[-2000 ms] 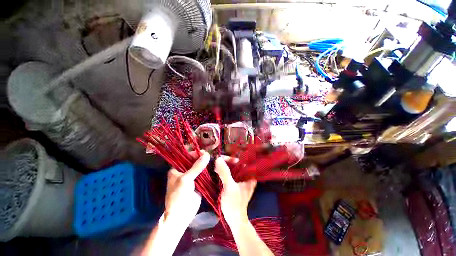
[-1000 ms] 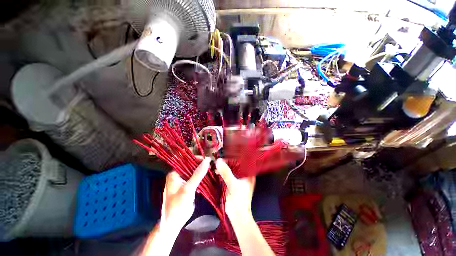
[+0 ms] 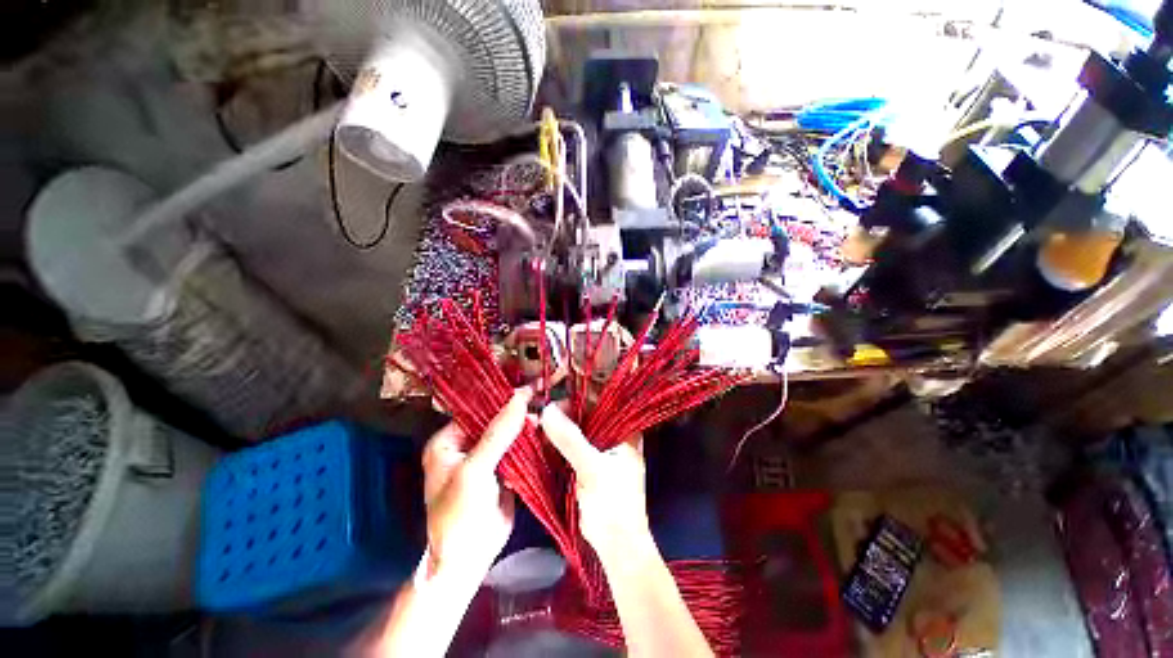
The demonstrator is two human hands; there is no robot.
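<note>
My left hand (image 3: 470, 495) is shut on a bundle of thin red cords (image 3: 450, 360), fanned up and to the left. My right hand (image 3: 605, 482) is shut on another bundle of red cords (image 3: 656, 386), fanned up and to the right. The thumbs are close together. A single red cord (image 3: 542, 309) stands upright above the thumbs, in front of the grey-black machine (image 3: 633, 167). Two pale rounded parts (image 3: 531, 351) sit at the bench edge, just beyond my fingertips. The cords' lower ends meet below my hands.
A white fan (image 3: 392, 116) stands at upper left. A blue stool (image 3: 277, 514) and a pale bucket (image 3: 122, 495) are at lower left. A second dark machine (image 3: 952, 231) is at right. Tiny bits (image 3: 450, 264) litter the bench. More red cords (image 3: 682, 604) lie below my hands.
The right-hand cords were blurred and lower to the right; now they are fanned upward and sharp. A single cord now stands upright between the bundles. Both hands stay in nearly the same place.
</note>
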